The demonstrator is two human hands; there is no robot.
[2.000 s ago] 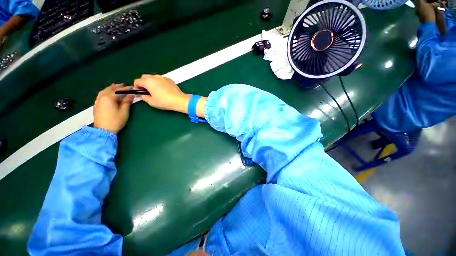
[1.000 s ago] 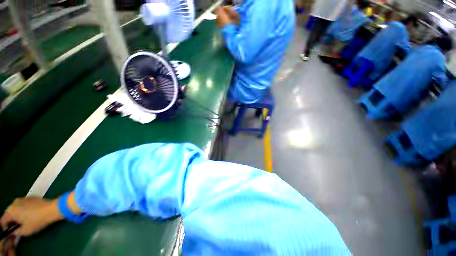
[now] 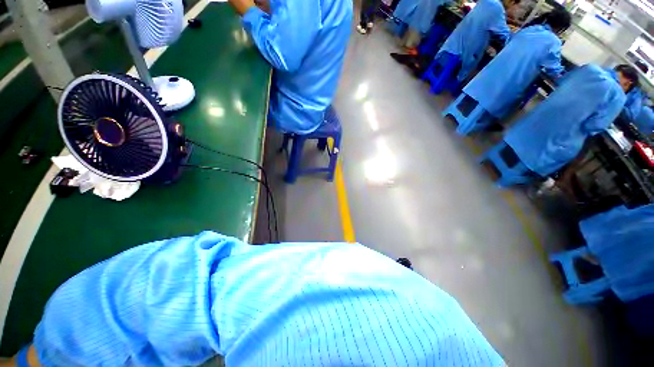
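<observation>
Neither hand shows; only my right sleeve [image 3: 136,301] and a bit of wrist with a blue band [image 3: 26,355] show at the lower left edge. A round black desk fan [image 3: 111,127] with a pale rim stands on the green bench [image 3: 208,197]. A crumpled white tissue [image 3: 115,188] lies at its base. A small dark unit [image 3: 64,182] lies at the tissue's left end. Another small dark unit [image 3: 29,154] lies farther left, beyond the white strip [image 3: 21,244].
A white fan [image 3: 172,93] stands behind the black one, near a grey post [image 3: 39,43]. Black cables [image 3: 267,179] hang over the bench edge. A person in blue [image 3: 308,64] sits on a blue stool [image 3: 313,154]. Several workers sit across the grey aisle [image 3: 387,186].
The view has swung right and away from the work. My left hand, then my right hand with the dark pen-like tool, have left the picture. The fans now appear farther left.
</observation>
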